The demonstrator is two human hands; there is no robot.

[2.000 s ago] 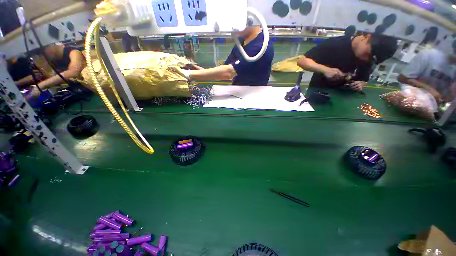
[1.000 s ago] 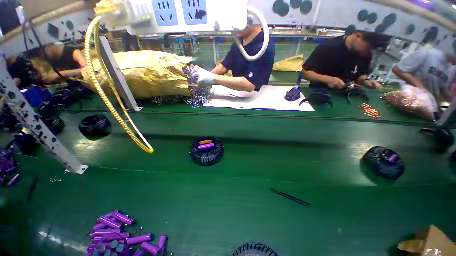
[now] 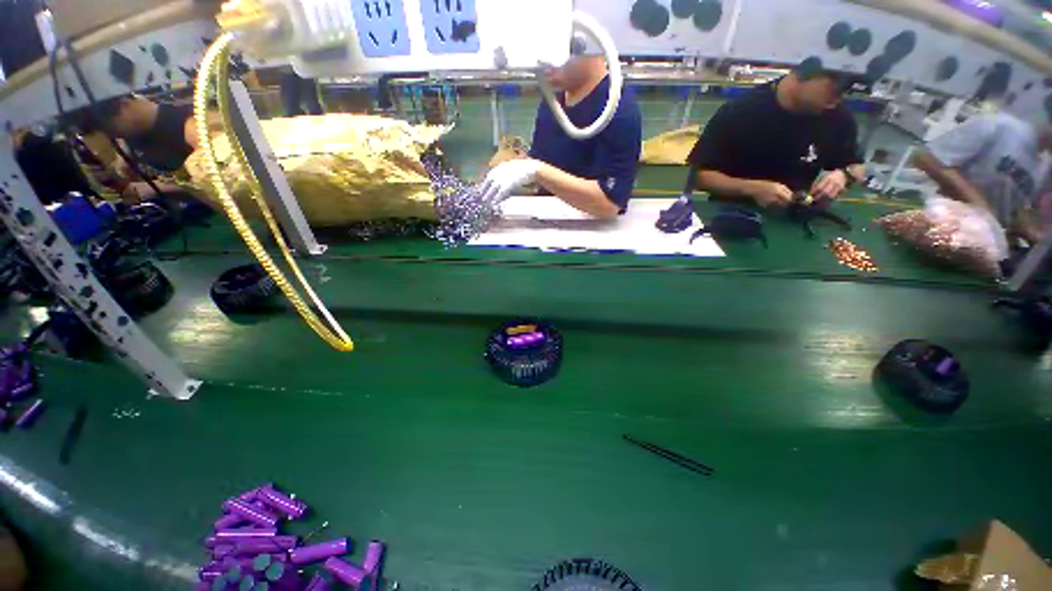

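Neither of my hands shows clearly; only a small blurred brownish patch is at the lower left edge, and I cannot tell what it is. A loose pile of purple battery cells (image 3: 260,540) lies at the lower left. A black ribbed fan housing (image 3: 524,352) with purple and orange in its centre is at mid-belt. Another housing (image 3: 923,375) is at the right. A black ribbed ring (image 3: 586,575) is cut off by the bottom edge. Black tweezers (image 3: 669,455) lie flat on the green belt.
A yellow cable (image 3: 268,268) hangs from the overhead power strip (image 3: 415,35). A white metal post (image 3: 98,283) stands at left. A brown carton (image 3: 994,563) is at lower right. Opposite, people work beside a yellow sack (image 3: 329,173) and silvery small parts (image 3: 461,211).
The housings on the belt have moved to the right. The gloved hand opposite has shifted at the silvery parts. A brownish patch has appeared at the lower left edge. Pile, tweezers and carton stay put.
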